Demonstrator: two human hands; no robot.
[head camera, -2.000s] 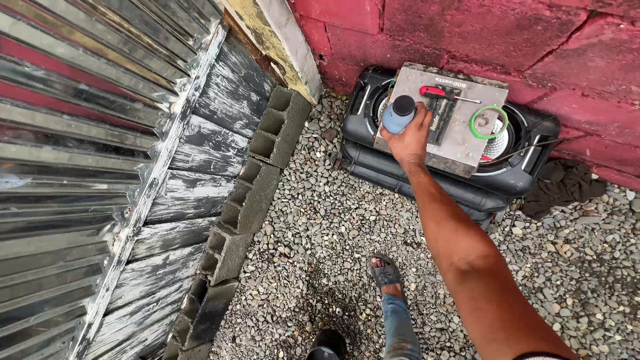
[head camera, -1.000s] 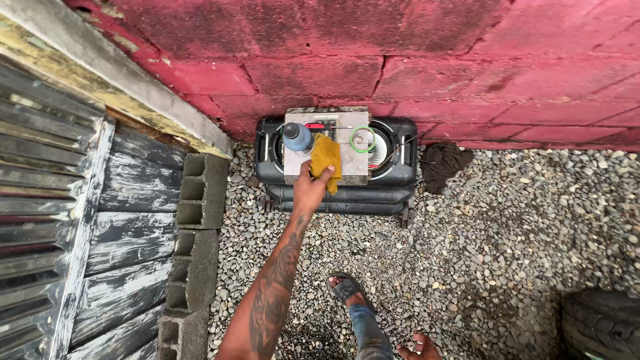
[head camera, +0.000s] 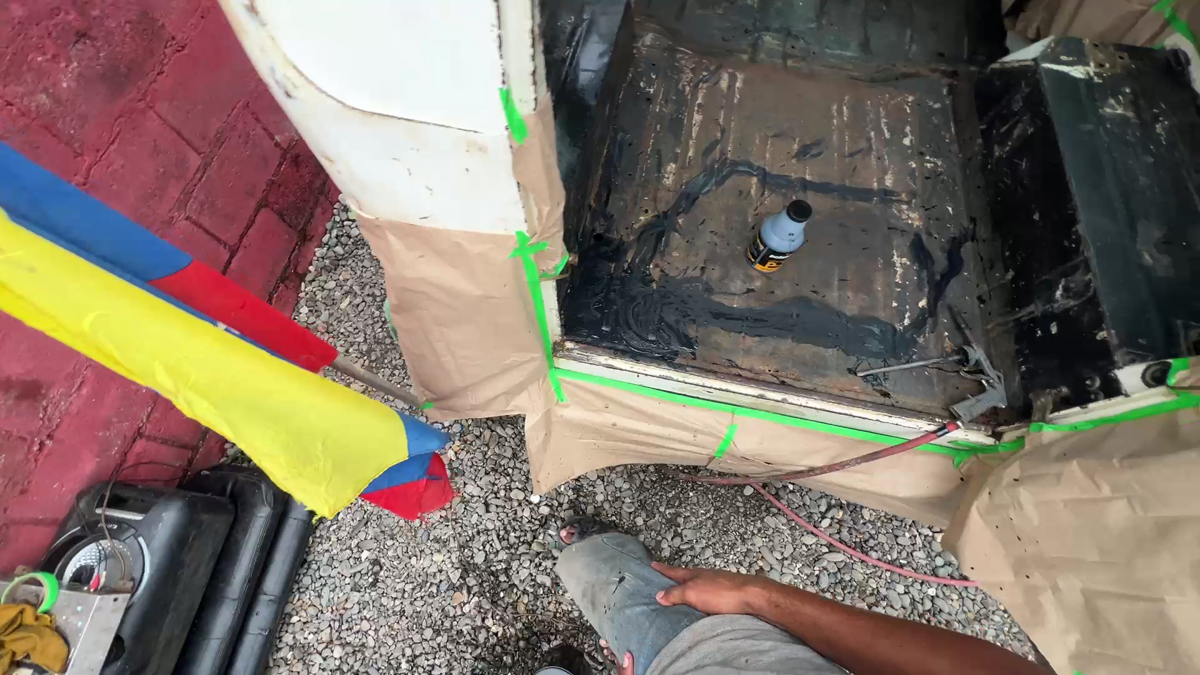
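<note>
My right hand (head camera: 708, 591) rests on the knee of my jeans, with its thumb apart from its fingers and no object in it. Only a few fingertips of my left hand (head camera: 621, 662) show beside the leg at the bottom edge; the rest is hidden. A grey-blue bottle (head camera: 782, 236) with a black cap stands upright on the vehicle's worn metal floor (head camera: 816, 122), which has dark smeared bands. A spray gun (head camera: 980, 380) lies at the floor's near right corner, joined to a red hose (head camera: 844, 466).
Brown masking paper (head camera: 459, 319) with green tape surrounds the door opening. A yellow, blue and red flag (head camera: 206, 347) juts in from the left. At lower left, a yellow cloth (head camera: 33, 637) and a green tape roll (head camera: 33, 589) lie on a metal plate (head camera: 98, 623) over black plastic equipment (head camera: 178, 553).
The view has swung to the vehicle. My left hand has let go of the yellow cloth, which lies on the plate. A similar bottle stood on that plate earlier.
</note>
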